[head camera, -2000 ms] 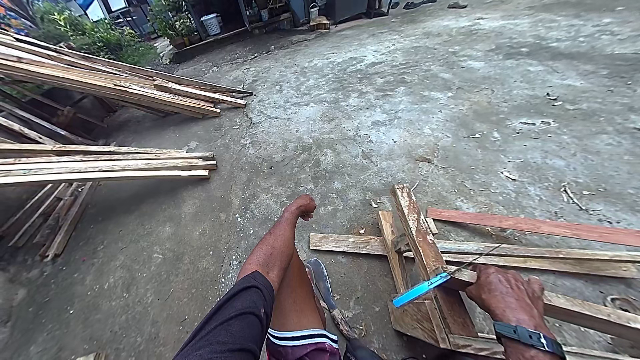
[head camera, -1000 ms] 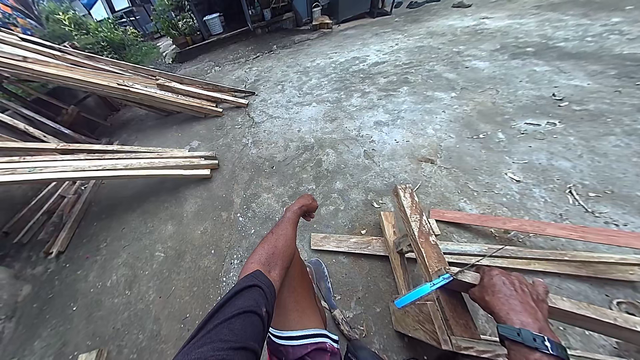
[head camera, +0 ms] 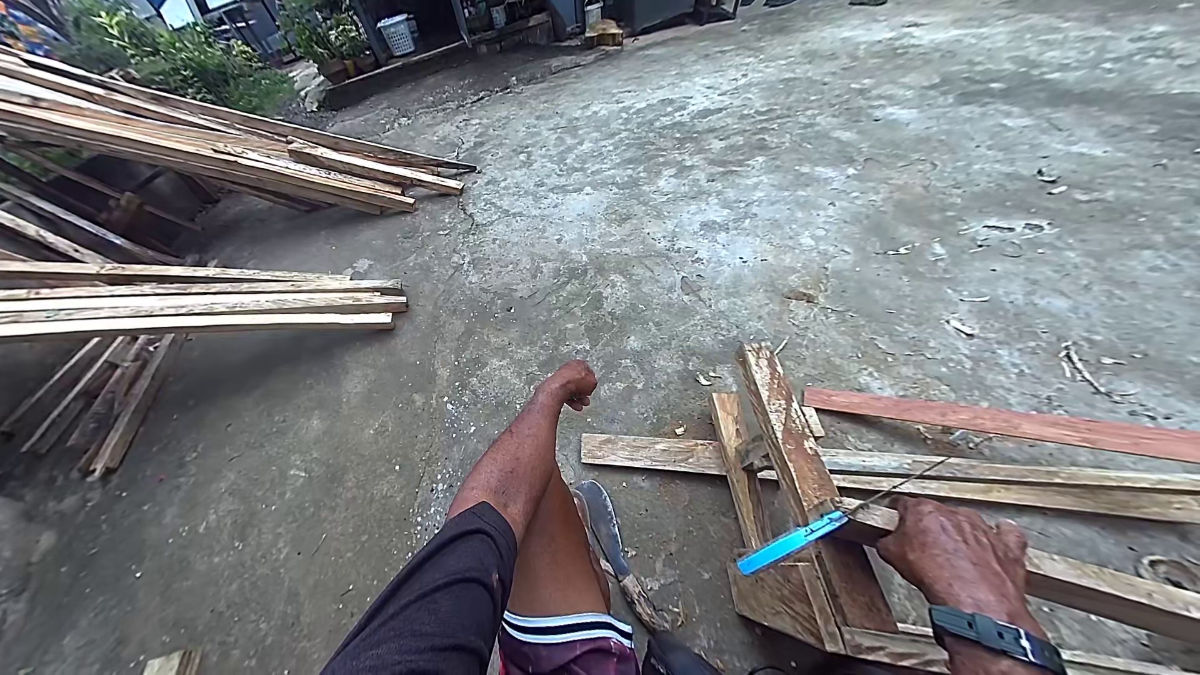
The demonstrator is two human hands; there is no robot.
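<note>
My left hand (head camera: 570,382) has its fingers curled, over my bent knee; nothing shows in it. My right hand (head camera: 961,553), below a watch strap, is closed over a squared wooden beam (head camera: 1106,589). The beam's left end meets an upright-looking thick wooden piece (head camera: 783,422) of a rough timber stand (head camera: 783,600). A blue-handled tool (head camera: 792,542) with a thin blade, apparently a try square, lies against the beam's end, just left of my right hand. Whether my right fingers touch its blade cannot be told.
Long boards (head camera: 694,454) and a reddish plank (head camera: 994,424) lie on the concrete behind the stand. Stacked lumber (head camera: 216,309) is at left. What looks like a bolo knife (head camera: 605,527) lies by my foot. A white basket (head camera: 397,36) stands far back.
</note>
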